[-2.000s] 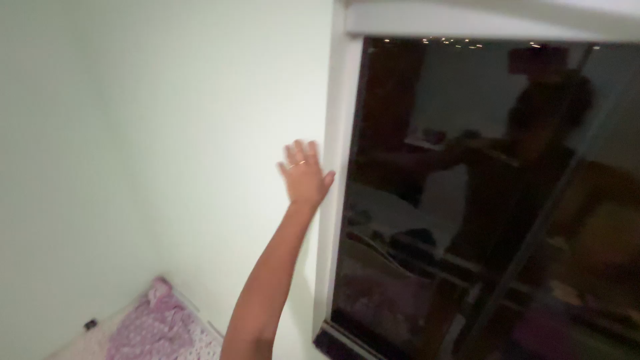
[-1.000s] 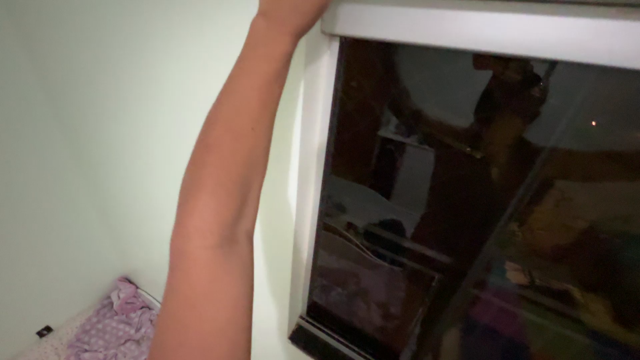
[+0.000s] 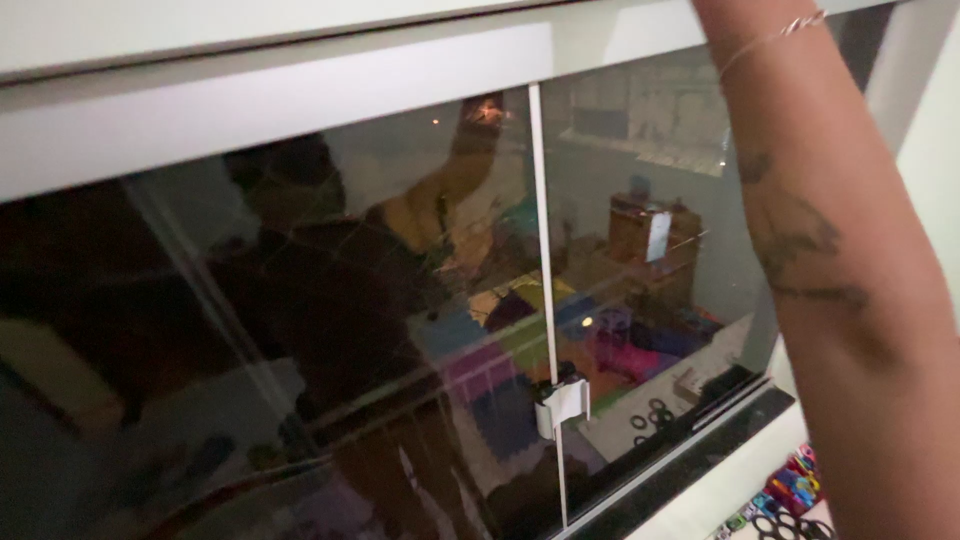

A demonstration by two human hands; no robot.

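Note:
A bare right forearm with a tattoo and a thin chain bracelet rises along the right side of the view. My right hand is cut off by the top edge, so what it touches is hidden. Beside the arm is a sliding glass window in a white frame. A pale latch sits low on the thin upright strip between the panes. The dark glass reflects a person with a raised arm and the room. My left hand is outside the view.
A dark stone sill runs below the window. Colourful small items and black rings lie at the lower right. Pale wall stands at the far right, behind the forearm.
The view has swung right along the window. My left hand, spread at the frame's left side two seconds ago and then raised, has left the view. The right forearm has come in.

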